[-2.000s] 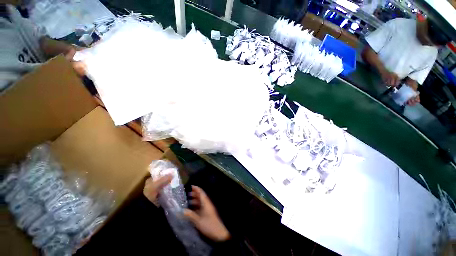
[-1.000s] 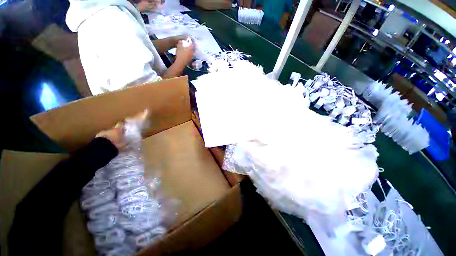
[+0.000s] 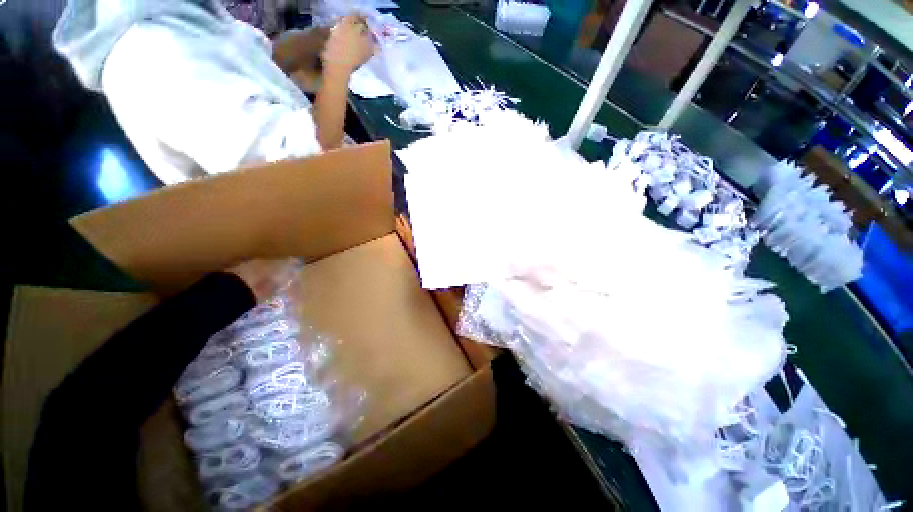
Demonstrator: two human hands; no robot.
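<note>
My left hand (image 3: 262,277) is inside the open brown carton (image 3: 400,310), at the far end of the packed rows. It holds a bagged adapter (image 3: 288,275); clear film shows beside the fingers, and the fingertips are partly hidden. Bagged adapters (image 3: 285,390) with looped white cords lie in rows in the left part of the carton. My right hand is not in view.
A large heap of white poly bags (image 3: 601,290) lies on the bench right of the carton. Loose adapters (image 3: 791,450) lie at lower right, more (image 3: 691,190) beyond the heap. A blue bin (image 3: 886,280) is at the right edge. A person in white (image 3: 200,90) is behind the carton.
My left hand first held the bagged unit with my right hand outside the carton, then carried it over the carton and has lowered it to the row. My right hand has left the view.
</note>
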